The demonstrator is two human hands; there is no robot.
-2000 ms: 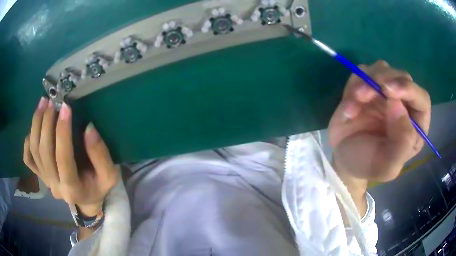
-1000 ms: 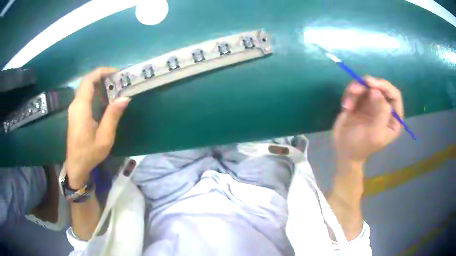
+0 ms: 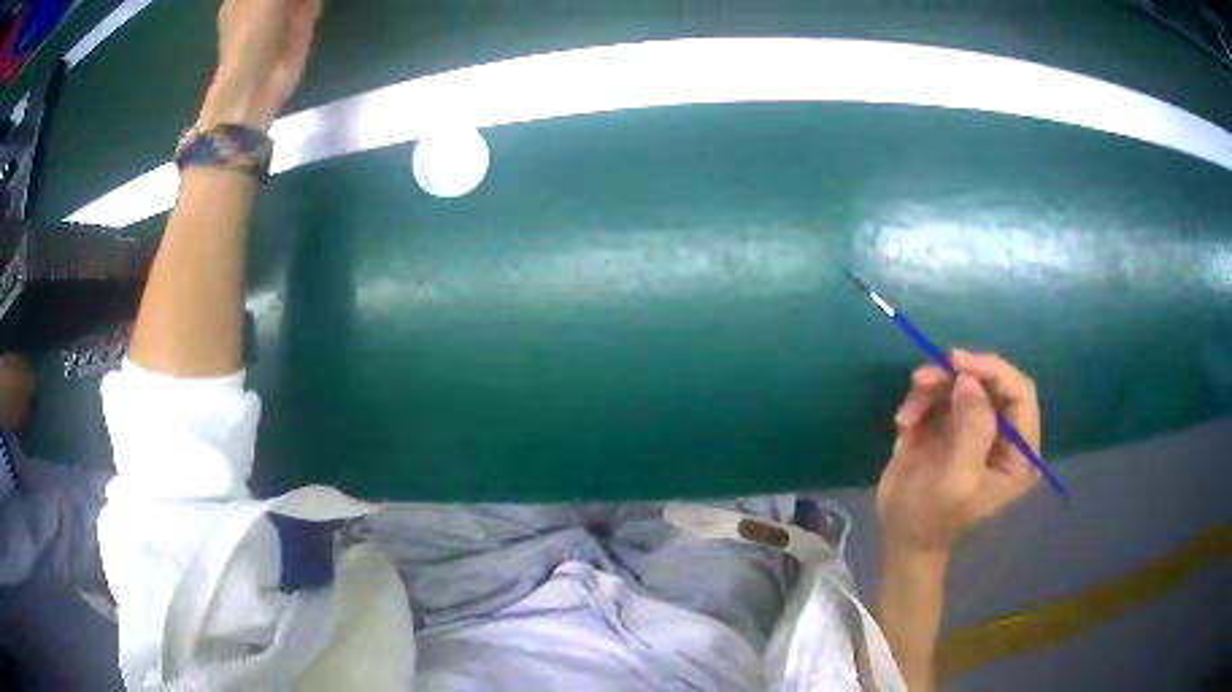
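My right hand holds a fine paintbrush like a pen, over the green bench top near its front edge. The brush has a thin blue handle, a silver ferrule and a small dark tip pointing up and left. My left hand is stretched far forward at the top left and is partly cut off by the picture's top edge. Whether it holds anything cannot be seen. The long metal bar is not visible.
A shallow white round dish lies beside the long white stripe. Dark ribbed metal parts stand at the left, partly behind my left forearm. Another person's hand shows at the left edge. Grey floor with a yellow line lies below right.
My left hand has moved from the bench front to the far top left, and the bar it touched is out of sight. The brush remains in my right hand; the view now reaches further forward.
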